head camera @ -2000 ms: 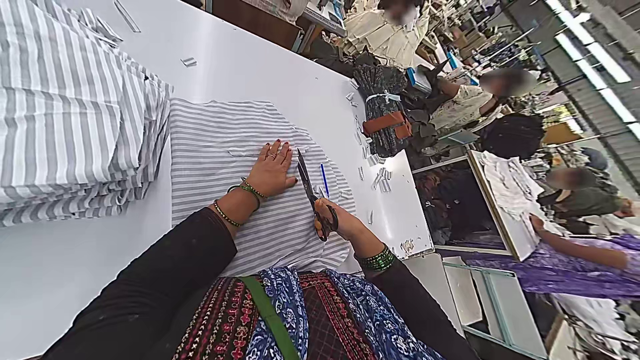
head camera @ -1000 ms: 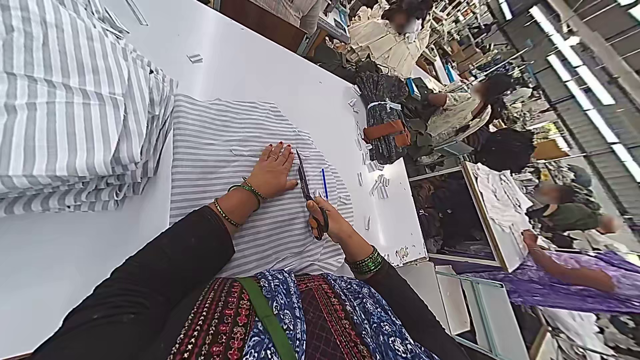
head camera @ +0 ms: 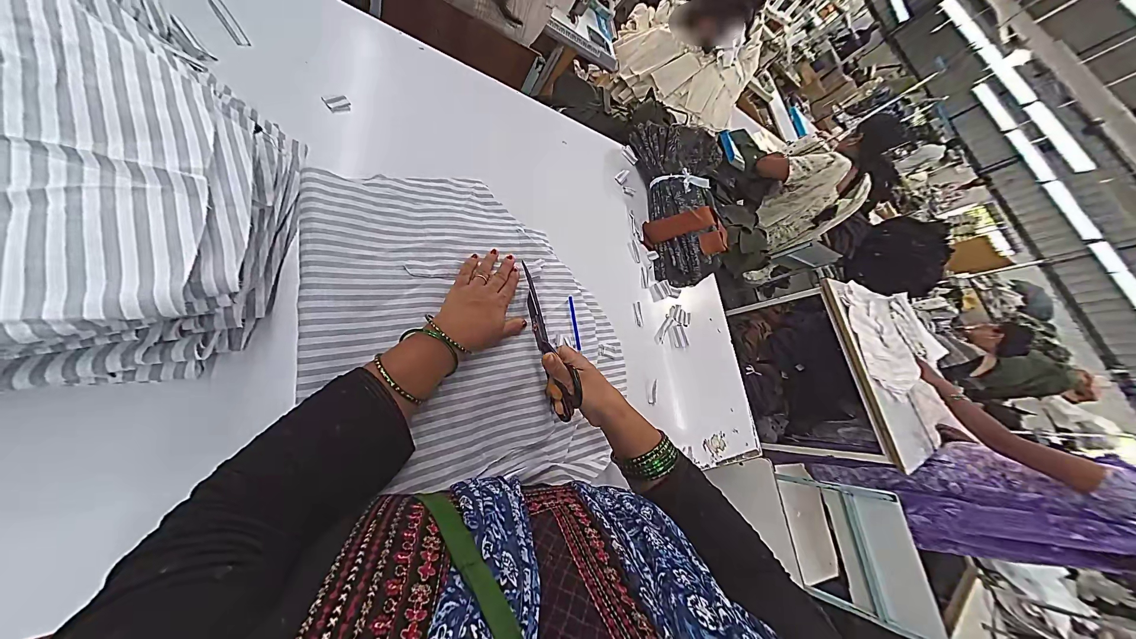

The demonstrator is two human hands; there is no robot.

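My left hand (head camera: 482,306) lies flat on a grey-and-white striped fabric piece (head camera: 355,266), its fingers a little apart. In my right hand (head camera: 581,386) is a pair of dark scissors (head camera: 539,324), gripped by the handles. The blades look closed and point away from me, just right of my left hand. A blue pen-like stick (head camera: 574,322) rests on the cloth to the right of the scissors. At the left stands a thick stack of striped fabric pieces (head camera: 106,204).
Small striped scraps (head camera: 674,327) lie along the right part of the white table (head camera: 426,106). A tied bundle of dark fabric (head camera: 679,169) with a rust-coloured strip (head camera: 683,226) sits at the table's far right edge. Other people work beyond, one in purple (head camera: 967,497) at the right.
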